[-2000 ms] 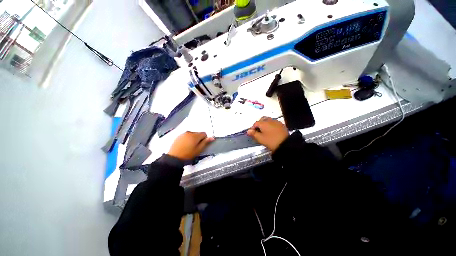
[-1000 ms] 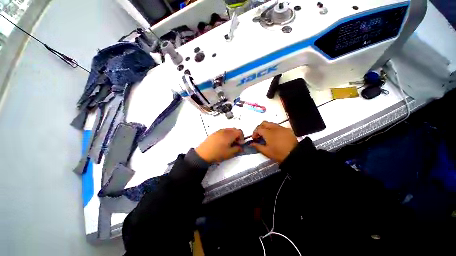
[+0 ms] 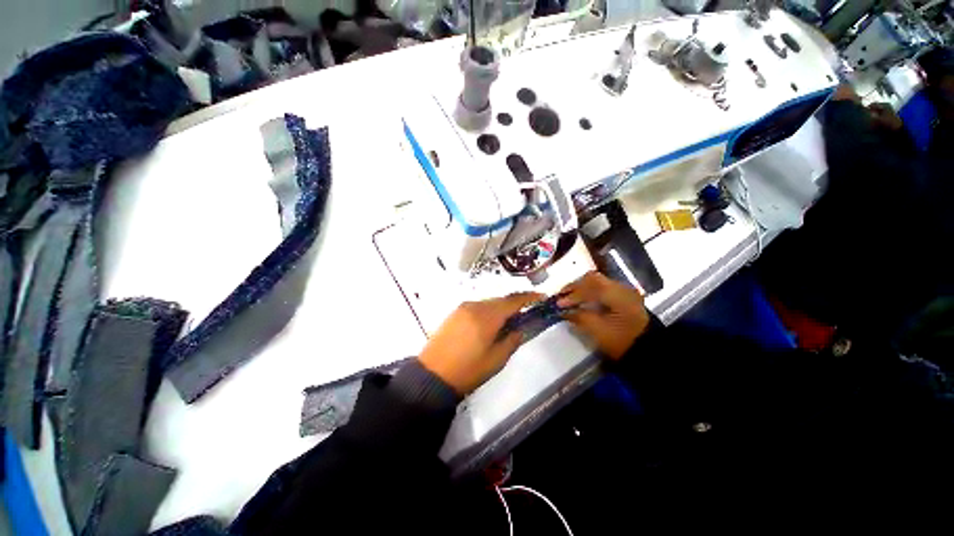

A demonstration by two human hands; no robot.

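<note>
My left hand [image 3: 476,337] and my right hand [image 3: 609,312] are close together at the table's front edge, just in front of the needle area. Both pinch a dark navy fabric strip [image 3: 536,317] between them; the fingers hide much of it. A grey strip end [image 3: 333,403] lies on the table left of my left forearm, partly under the sleeve; I cannot tell if it is the same strip. The white sewing machine [image 3: 628,115] stands beyond my hands, its needle area [image 3: 536,274] just past my fingers.
A curved navy and grey strip [image 3: 258,288] lies left of the machine. Grey band pieces [image 3: 110,387] and a navy fabric heap [image 3: 89,94] are at far left. A black phone [image 3: 630,257], yellow block [image 3: 676,220] and keys [image 3: 713,218] lie right. Another person's dark sleeve [image 3: 873,157] shows at upper right.
The view has moved closer and turned leftward over the table. My hands came together from their wider spacing on the strip and remain together at the front edge.
</note>
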